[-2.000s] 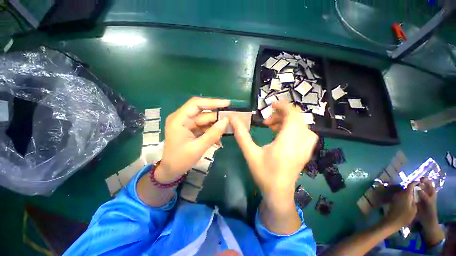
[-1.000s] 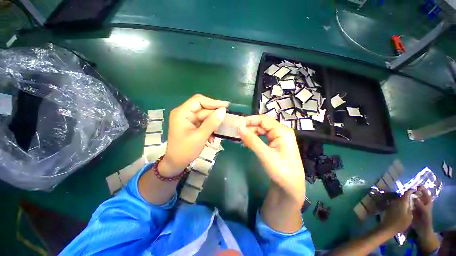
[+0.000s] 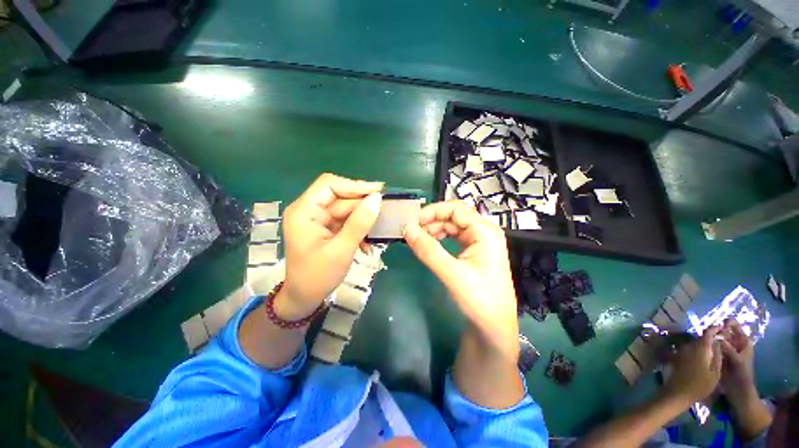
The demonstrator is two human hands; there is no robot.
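A flat rectangular module (image 3: 396, 218) with a pale grey-beige face and a black edge is held level between my two hands above the bench. My left hand (image 3: 328, 236) grips its left end between thumb and fingers. My right hand (image 3: 464, 254) has its thumb and fingertips on the right end. The fingertips hide both ends of the module. Joined rows of beige pads (image 3: 337, 322) lie on the bench around my left wrist.
A black two-compartment tray (image 3: 620, 229) holds piled modules left, a few right. Loose black parts (image 3: 574, 322) lie below it. A clear plastic bag (image 3: 114, 262) is at left. A neighbour's hands (image 3: 701, 363) handle silvery film (image 3: 740, 315) beside a pad strip (image 3: 653, 337).
Two seconds ago my right fingers were spread and raised; now they are closed in on the module's right end. The view has shifted slightly.
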